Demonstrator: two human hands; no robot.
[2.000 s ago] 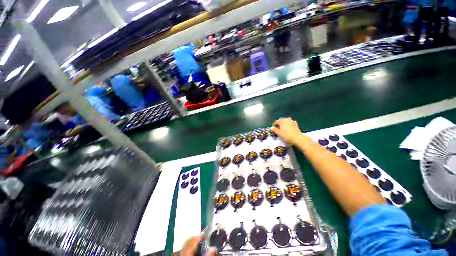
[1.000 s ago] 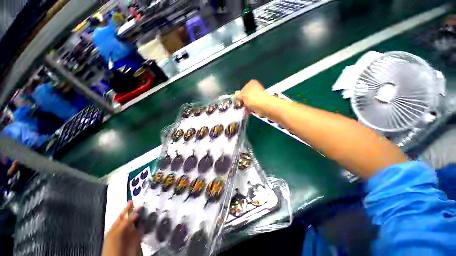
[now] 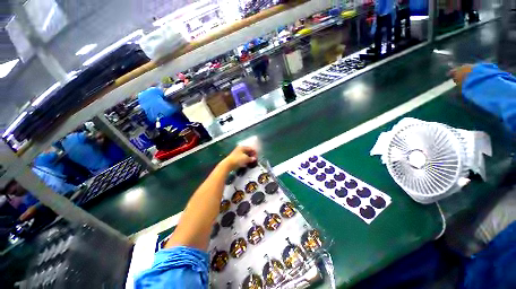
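Note:
A clear blister tray (image 3: 270,203) lies at lower centre, slanted, with rows of round modules. Some rows show orange-gold modules (image 3: 256,234); one full row holds matte black discs (image 3: 243,209). My left hand (image 3: 243,157) reaches from the lower left, over the tray's left side, and its fingers pinch the tray's far end. My left forearm and sleeve hide part of the left edge. The near end is cut off by the picture's bottom. My right hand is not in view.
A white sheet of black stickers (image 3: 339,186) lies right of the tray. A white fan (image 3: 418,160) stands right, white paper behind it. Stacked clear trays (image 3: 62,257) are at far left. Another person's hand (image 3: 462,73) is at far right, above the green conveyor (image 3: 317,121).
The tray lifted in both hands is gone from the front; a tray with a different row pattern shows there. My left hand moved to the far end. My right hand left the picture.

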